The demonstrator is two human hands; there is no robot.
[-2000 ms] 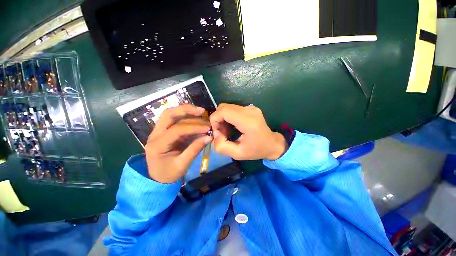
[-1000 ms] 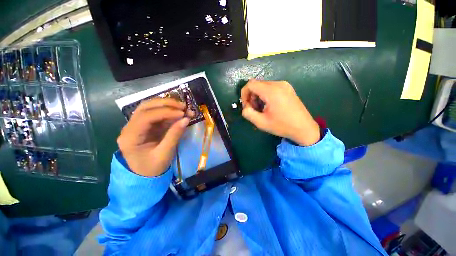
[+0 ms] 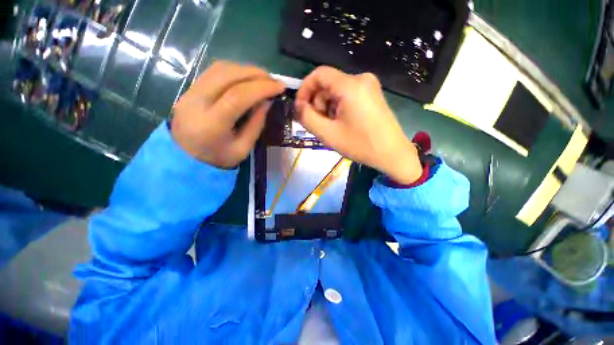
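The open-backed tablet [image 3: 306,226] lies in front of me, its far end partly hidden by my hands. A silver panel [image 3: 286,176] shows inside it, with an orange ribbon cable [image 3: 322,189] and a thin ribbon cable [image 3: 285,182] across it. My left hand [image 3: 222,111] is over the tablet's far left corner, thumb and fingers pinched close together. My right hand [image 3: 353,121] is over the mainboard end, fingers curled, thumb near the index fingertip. Any small part between the fingertips of either hand is too blurred or hidden to tell.
A clear compartment tray [image 3: 161,50] of small parts is at the far left. A black mat [image 3: 377,40] with tiny pieces is beyond the tablet. A pale sheet [image 3: 474,87] with a black strip is at the right, tweezers [image 3: 491,176] below it. A small fan [image 3: 577,257] is far right.
The view has turned, so the tablet now looks upright and the tray nearer. My hands have come close together over the tablet's far end; my right hand was beside it a second ago.
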